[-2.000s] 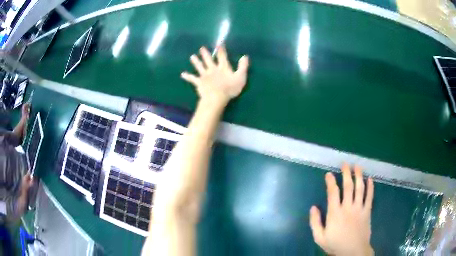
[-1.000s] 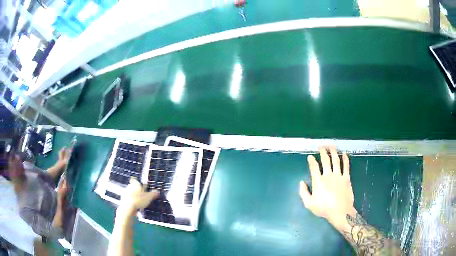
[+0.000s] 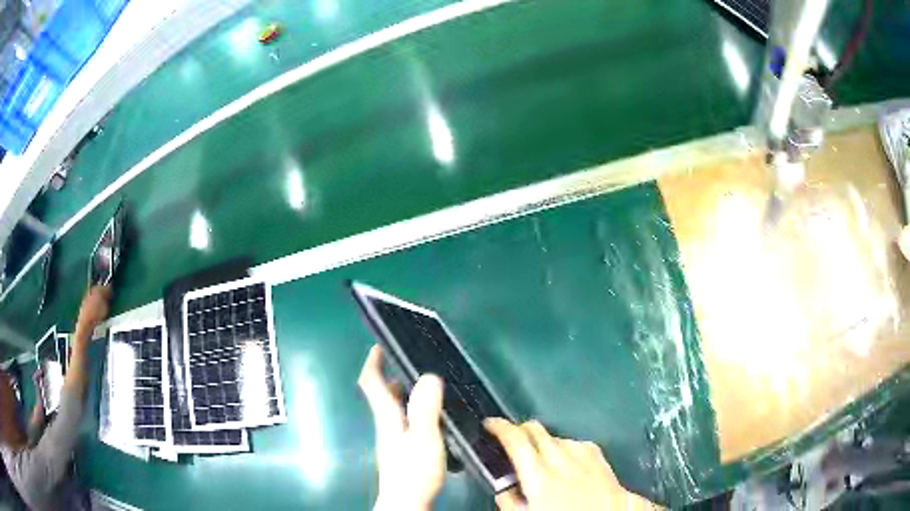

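Note:
A solar panel (image 3: 439, 374) is held tilted over the green bench, its dark grid face and white border turned to the right. A dark edge runs along its left side; I cannot tell whether it is a back housing. My left hand (image 3: 409, 429) grips its lower left side with the thumb at the face. My right hand (image 3: 559, 469) holds its lower right edge. More solar panels (image 3: 231, 354) lie overlapping at the left, with a black back housing (image 3: 178, 304) partly under them.
The glue gun (image 3: 798, 125) hangs over the tan drip board (image 3: 758, 399) at the right. Glue strings streak the bench beside it. A pale rail (image 3: 399, 235) borders the green conveyor. Another person's arm (image 3: 75, 379) reaches to a panel (image 3: 106, 248) at the far left.
Both hands have come together on a panel; before, my left hand was over the panel pile and my right hand was empty above the bench. The view has swung right, showing the glue gun.

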